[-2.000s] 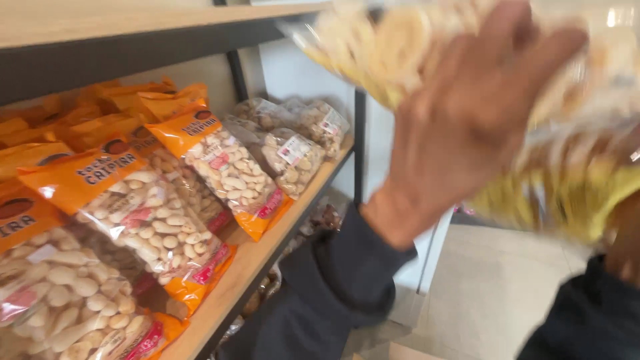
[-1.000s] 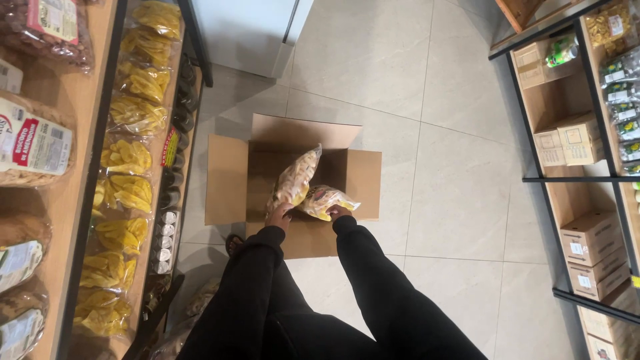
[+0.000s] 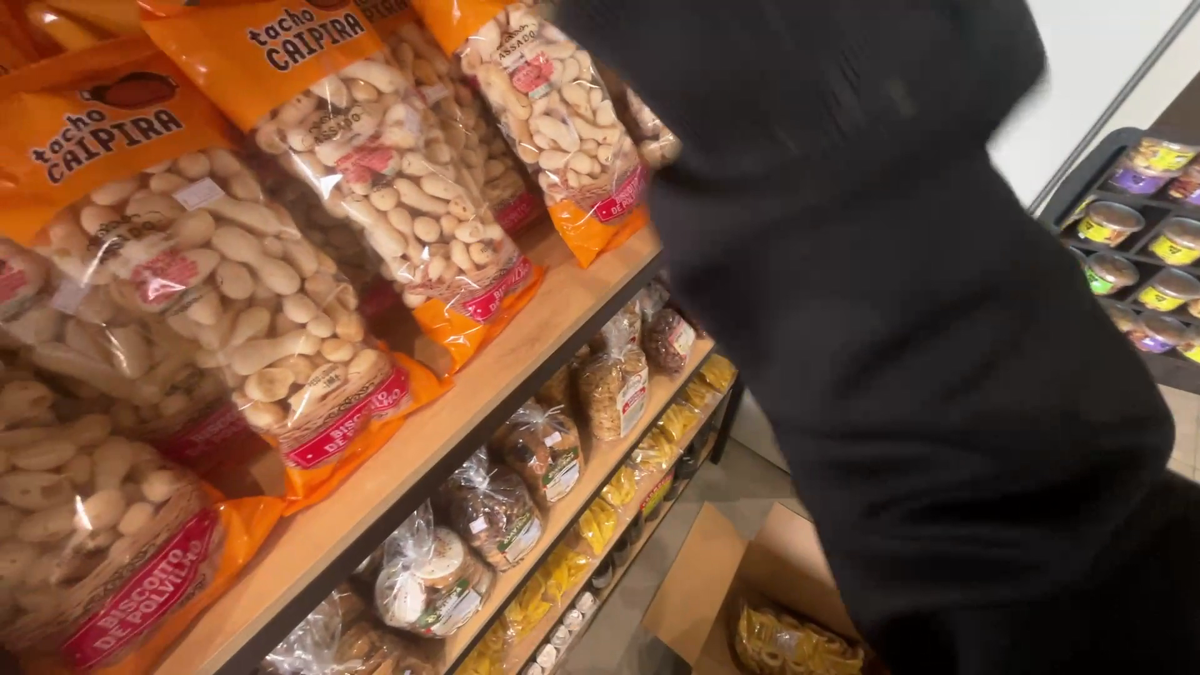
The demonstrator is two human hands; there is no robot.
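Note:
Neither of my hands shows; a dark sleeve [image 3: 900, 281] crosses the right half of the view, reaching up past the top shelf. Orange-and-clear bags of polvilho biscuits [image 3: 394, 187] lean in a row on the wooden shelf [image 3: 450, 412] at the left. One such bag [image 3: 562, 122] lies close to the sleeve, which hides part of the shelf behind it. On the floor below, an open cardboard box [image 3: 698, 581] holds a clear bag of ring-shaped snacks [image 3: 792, 642], partly hidden by the dark clothing. What my hands hold cannot be seen.
Lower shelves carry clear bags of brown baked goods [image 3: 492, 511], a round tub [image 3: 436, 572] in clear wrap and yellow snack packs [image 3: 600, 525]. A black rack of lidded cups [image 3: 1172, 239] stands at the far right, beyond a white panel [image 3: 1087, 84]. The shelf's dark edge runs diagonally.
The view has swung from the floor box up to the shelves. A second earlier both hands were at bags in the box; now an arm is raised across the view and the hands are out of sight.

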